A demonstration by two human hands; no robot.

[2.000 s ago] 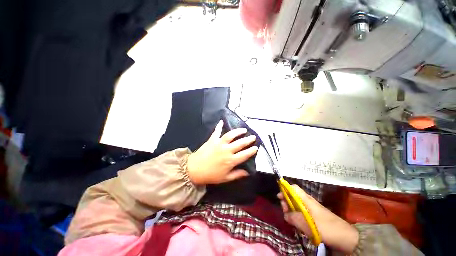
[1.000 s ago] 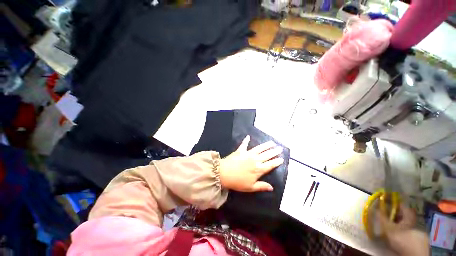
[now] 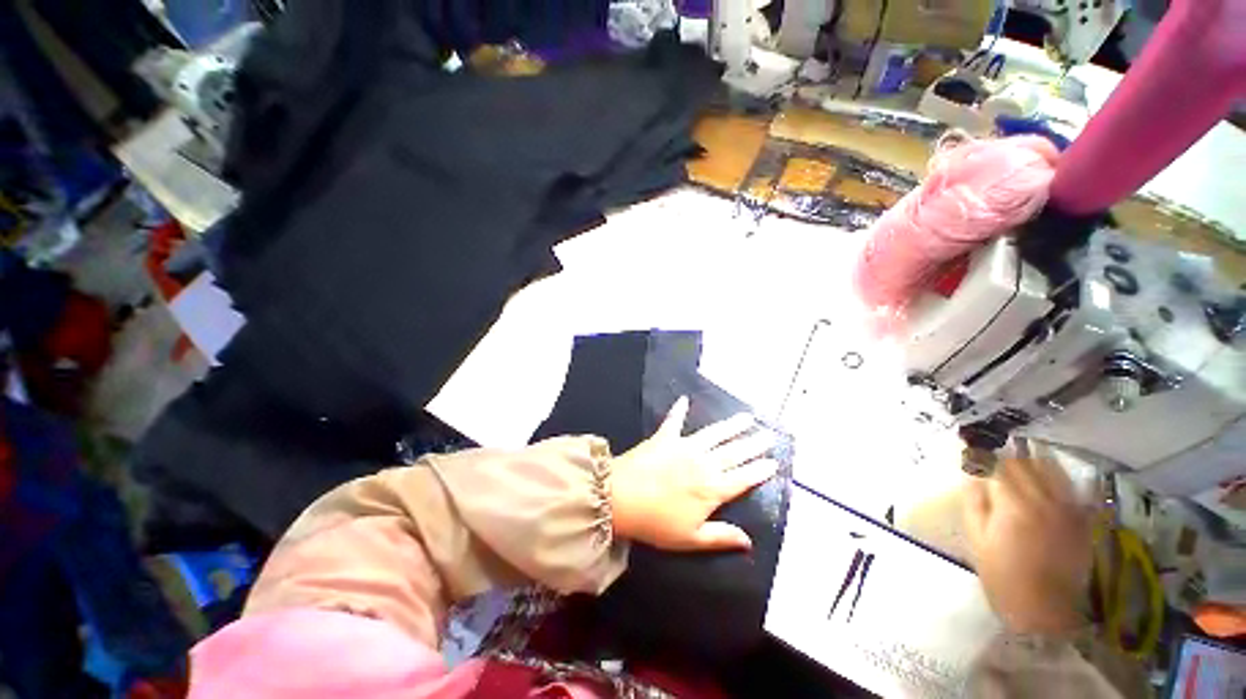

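A black fabric piece [image 3: 683,595] lies on the white machine bed [image 3: 834,567], with a smaller black piece [image 3: 672,361] at its upper edge. My left hand [image 3: 687,478] rests flat on the fabric, fingers spread. My right hand [image 3: 1028,526] is raised by the lower part of the sewing machine head [image 3: 1004,321], right of the fabric; it is blurred and its fingertips are hard to make out. The yellow-handled scissors [image 3: 1131,590] lie just right of my right hand, partly hidden by it.
A large black garment pile [image 3: 396,219] covers the left side. A pink thread bundle [image 3: 957,225] and a pink tube [image 3: 1155,103] stand at the machine head. A phone [image 3: 1208,672] and an orange item [image 3: 1220,620] are at the lower right edge. Other machines stand behind.
The scissors went from the fabric edge to the right and are now out of my right hand. My right hand has moved up to the machine head. My left hand stays on the fabric.
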